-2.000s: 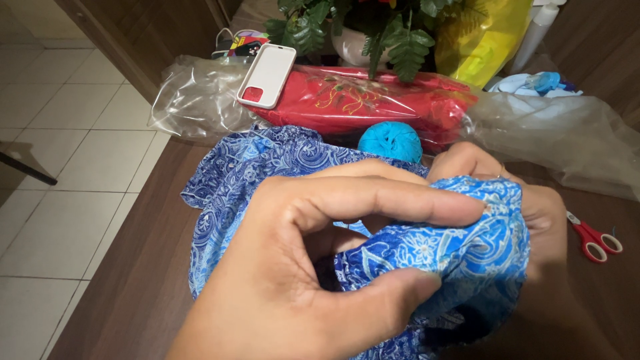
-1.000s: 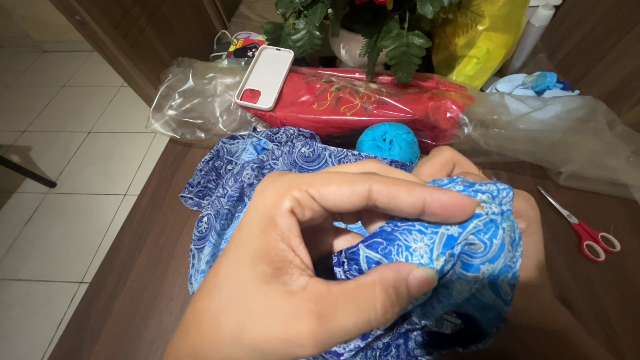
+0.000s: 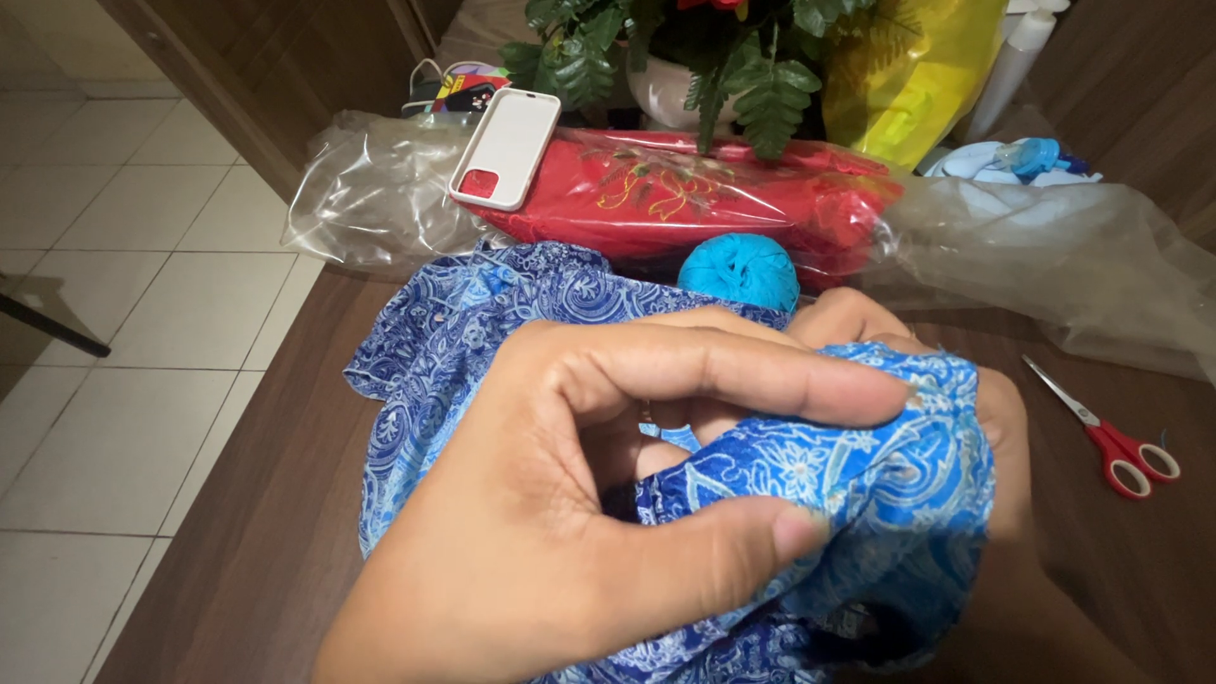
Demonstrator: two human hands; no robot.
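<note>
My left hand point(image 3: 570, 494) reaches in from the bottom, its index finger and thumb on the gathered edge of a blue paisley-patterned cloth point(image 3: 494, 332). Behind the raised fold is my right hand point(image 3: 1007, 446), mostly hidden, with the cloth bunched over it and its knuckles showing. Whether either hand holds anything small, such as a needle, cannot be seen. The rest of the cloth lies on the brown wooden table point(image 3: 218, 532). Just beyond the hands sits a ball of turquoise yarn point(image 3: 739, 271). Scissors with red handles point(image 3: 1107, 437) lie to the right.
Across the back lies a red embroidered fabric point(image 3: 665, 195) in clear plastic, with a white phone case point(image 3: 508, 147) on it. Behind stand a potted plant point(image 3: 665, 85), a yellow bag point(image 3: 902, 76) and a white bottle point(image 3: 1016, 66). The table's left edge borders a tiled floor point(image 3: 161, 304).
The scissors show more fully than two seconds ago, with a slight shift of the view. Both hands keep nearly the same pose on the cloth.
</note>
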